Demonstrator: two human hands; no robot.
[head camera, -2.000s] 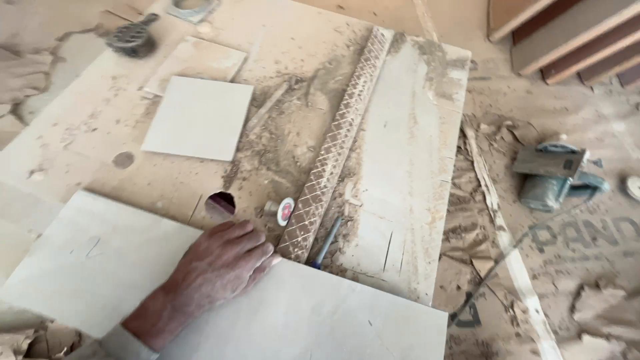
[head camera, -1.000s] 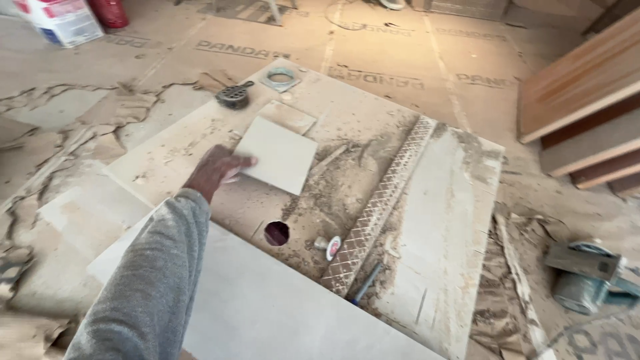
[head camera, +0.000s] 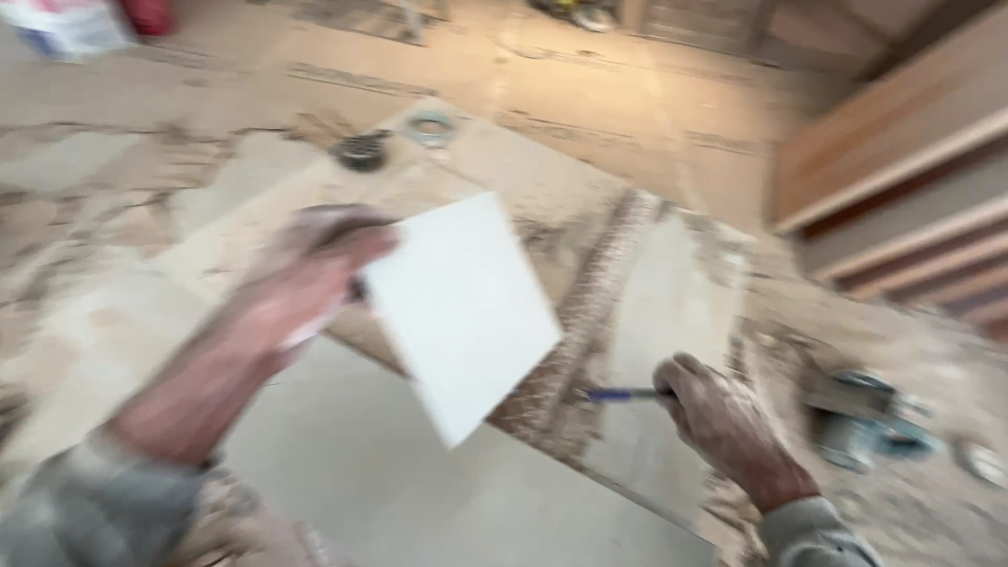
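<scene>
My left hand (head camera: 315, 260) grips a square white tile (head camera: 465, 315) by its upper left edge and holds it tilted above the work board. Between the fingers of my right hand (head camera: 724, 417) is a blue pen or marker (head camera: 622, 394), its blue end pointing left. Under both lies a large pale tile (head camera: 409, 480), which reaches to the bottom of the view. A dusty strip with a crosshatched face (head camera: 583, 315) runs diagonally behind the white tile, and a long pale piece (head camera: 669, 307) lies to its right. Motion blurs both hands.
A dark round tool part (head camera: 361, 151) and a teal-rimmed ring (head camera: 431, 126) lie at the board's far corner. On the right are a teal power tool (head camera: 866, 425) and stacked wooden boards or steps (head camera: 890, 157). Torn protective paper (head camera: 228, 134) covers the floor at left.
The small white tile lay on the board and is now raised in my left hand. My right hand has come into view holding the blue pen, which lay beside the crosshatched strip.
</scene>
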